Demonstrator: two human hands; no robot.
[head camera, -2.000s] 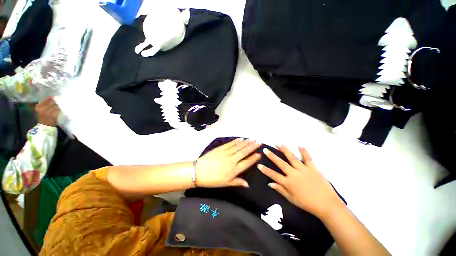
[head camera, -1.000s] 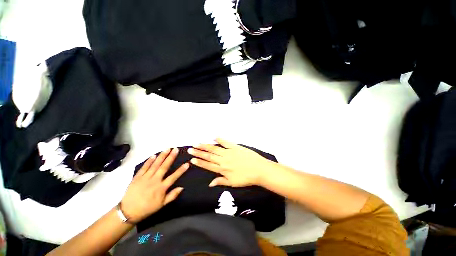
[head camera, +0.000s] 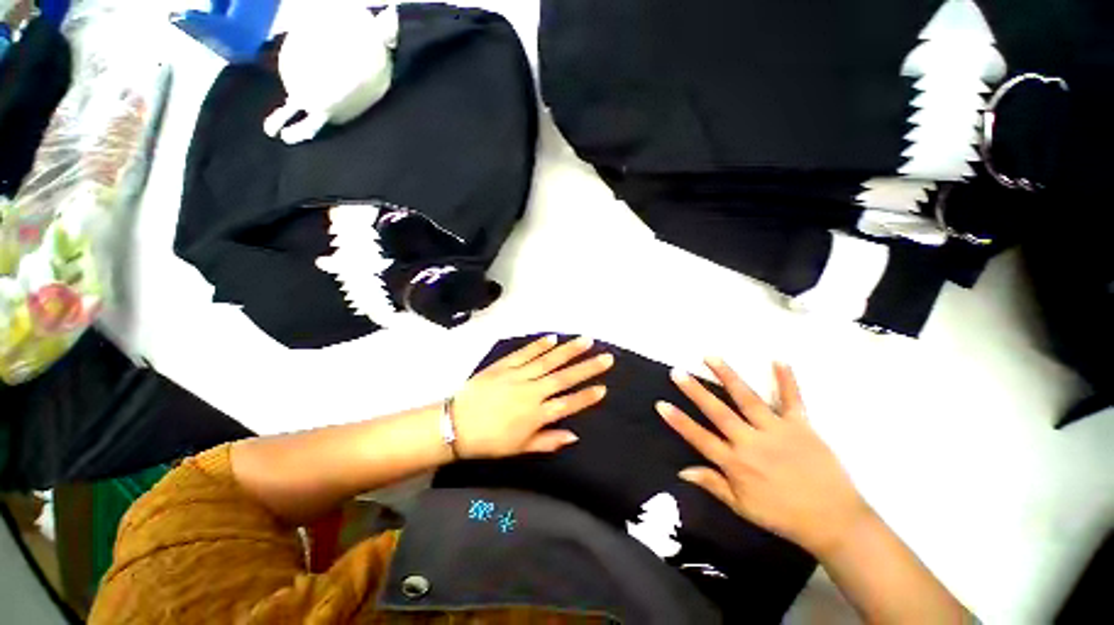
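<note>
A black bag (head camera: 611, 427) lies flat on the white table in front of me, its near edge hidden by my apron. It has a white jagged tag (head camera: 657, 525) near its lower side. My left hand (head camera: 525, 397) lies flat on the bag's upper left part, fingers a little apart. My right hand (head camera: 770, 458) lies on its upper right part with fingers spread, the fingertips near the far edge. Neither hand grips anything.
A black bag pile (head camera: 354, 134) with a white bundle (head camera: 336, 73) on top lies far left. A larger black stack (head camera: 733, 98) with white tags and rings lies far right. A blue object (head camera: 244, 27) shows at the back left. Another person's floral sleeve (head camera: 55, 287) is at the left edge.
The view turned right and back left. Against the oldest frame, my right hand sits slightly apart from my left on the bag; the other person's hand has left view.
</note>
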